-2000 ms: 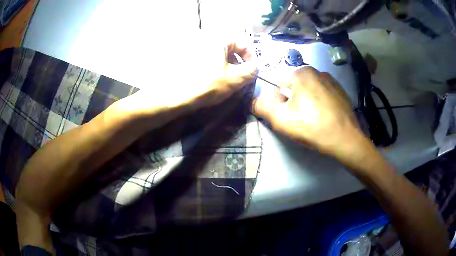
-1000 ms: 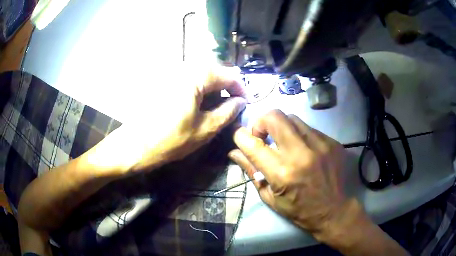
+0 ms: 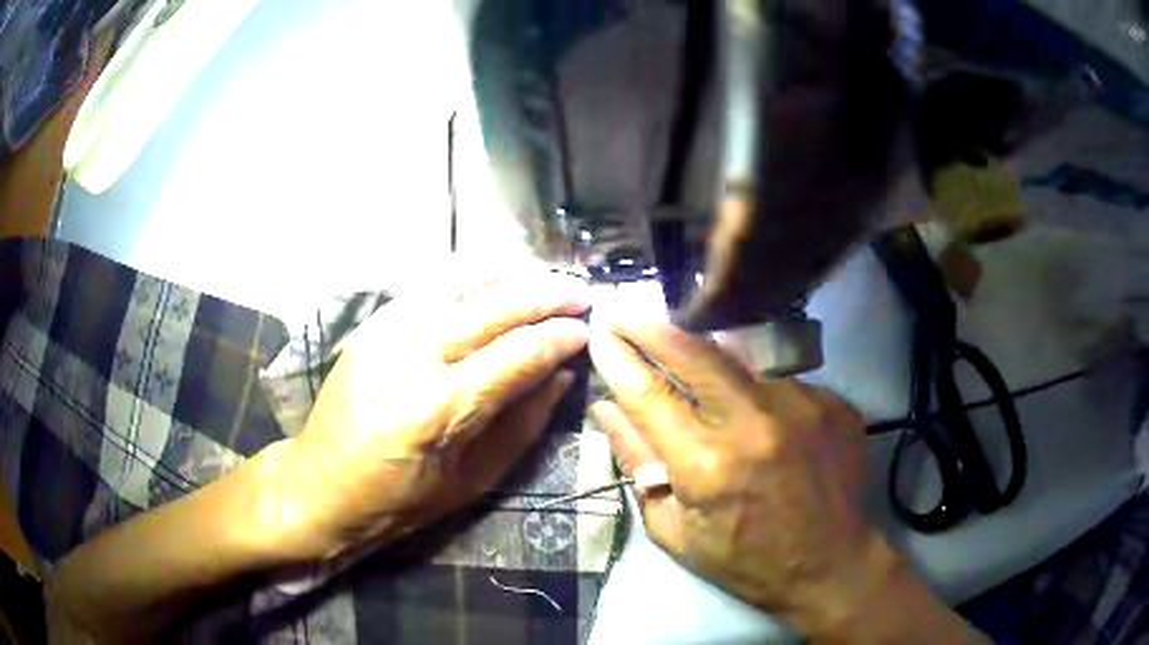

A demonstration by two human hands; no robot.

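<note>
The plaid fabric panel (image 3: 189,391) lies on the machine table under my left forearm and in front of the sewing machine head (image 3: 630,139). My left hand (image 3: 460,416) lies on the fabric, its fingertips at the fabric's edge just before the needle area. My right hand (image 3: 743,466) has its thumb and index fingertips against the same edge, meeting my left fingertips. A thin pointed tool (image 3: 586,494) sticks out from between my right lower fingers, over the fabric. The fabric at the fingertips is mostly hidden and overexposed.
Black shears (image 3: 945,416) lie right of the machine. A small brown scrap (image 3: 961,268) is beside their blades. A pale thread (image 3: 527,590) lies on the fabric. A white elongated object (image 3: 139,101) is at the upper left. A dark line shows on the bright table (image 3: 452,183).
The view has shifted and the machine head fills more of it. My left hand has flattened onto the fabric. My right hand has closed in beside it; the tool has swung down among my fingers.
</note>
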